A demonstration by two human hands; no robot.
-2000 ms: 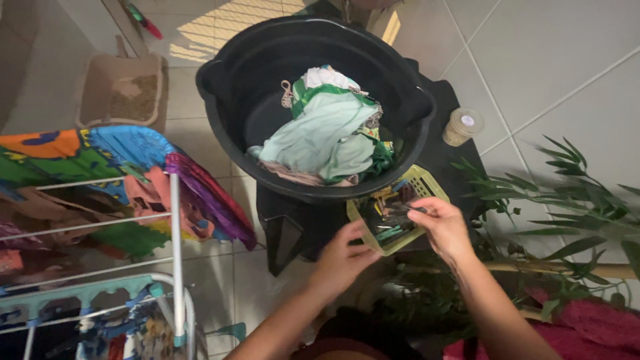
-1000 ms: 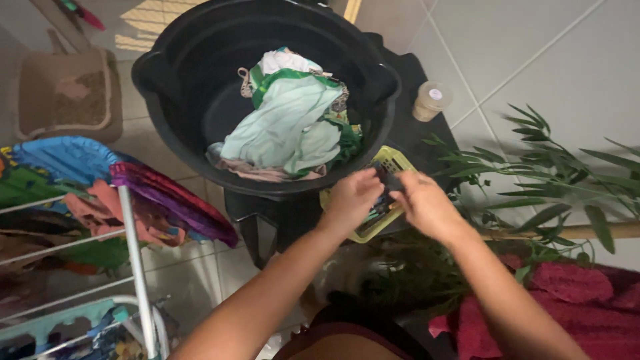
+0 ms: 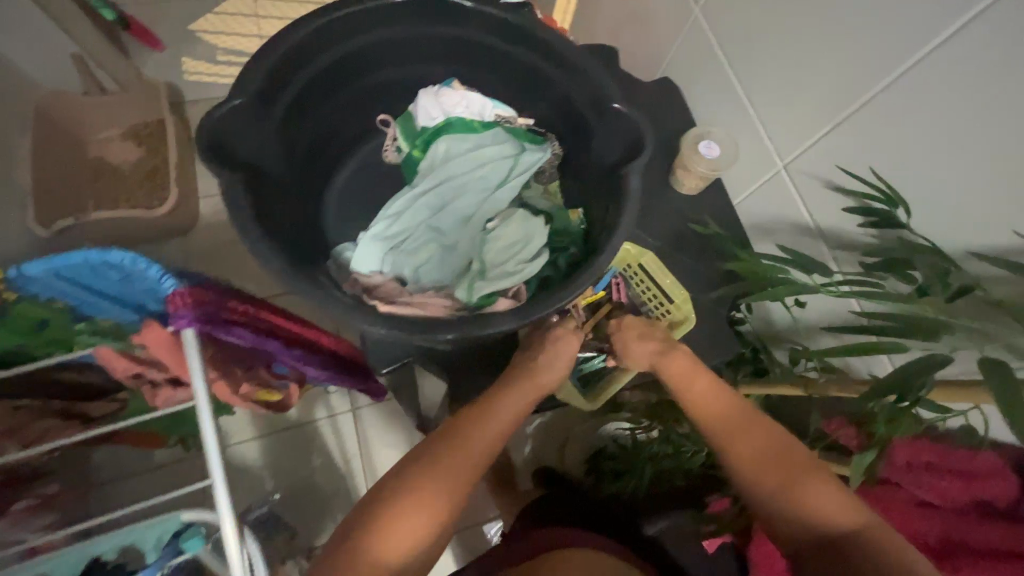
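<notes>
Both my hands reach into a pale yellow-green plastic basket [image 3: 678,308] that holds several clothespins [image 3: 618,290] in mixed colours. My left hand [image 3: 552,352] is at the basket's left side, fingertips among the pins. Over the basket's middle is my right hand [image 3: 640,340], its fingers bent down into the pins; whether either hand grips one is hidden by blur and the hands themselves. Just beyond, a large black plastic tub [image 3: 280,232] contains a heap of damp-looking clothes, with a pale mint garment [image 3: 456,208] on top.
The tub and basket rest on a black table [image 3: 696,232], beside a lidded plastic cup [image 3: 698,164]. A drying rack [image 3: 204,432] with colourful laundry stands left, a litter tray [image 3: 108,160] behind it. Leafy branches [image 3: 904,320] and dark pink fabric [image 3: 944,496] are on the right.
Two seconds ago my hands were farther apart, the left at the basket's near edge. They have come together and now reach down among the clothespins. The view has shifted somewhat.
</notes>
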